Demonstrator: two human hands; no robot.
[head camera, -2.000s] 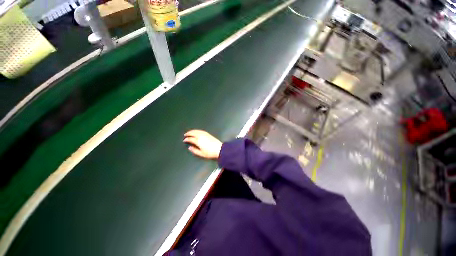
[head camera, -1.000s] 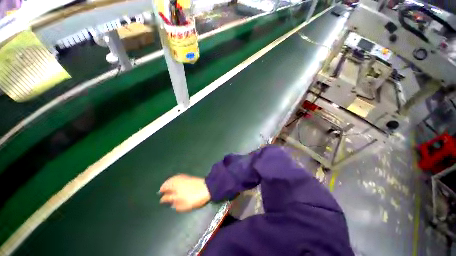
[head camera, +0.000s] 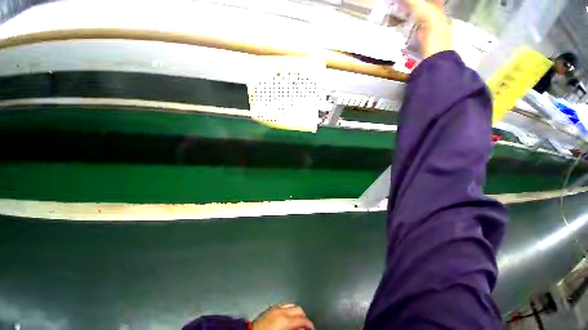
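Observation:
My right hand (head camera: 431, 24) is at the top edge, partly cut off and washed out by glare, over the white upper shelf (head camera: 161, 48). Its purple sleeve crosses the view from the bottom. Whether it holds anything cannot be told. My left hand (head camera: 282, 318) is low at the bottom edge, over the dark green bench (head camera: 161, 271). It is cut off, and its fingers are not clear. The yellow paper (head camera: 519, 80) stands right of my right forearm. The pen cup cannot be made out.
A pale dotted card (head camera: 287, 95) hangs from the shelf edge. A cream rail (head camera: 161, 210) runs between bench and green conveyor (head camera: 225, 180). The foot of the shelf upright (head camera: 377, 191) is partly behind my sleeve. Another person (head camera: 556, 72) is at the far right.
The view has turned left and up towards the shelf. My right hand has moved from over the bench up to the shelf. My left hand has come into view at the bottom.

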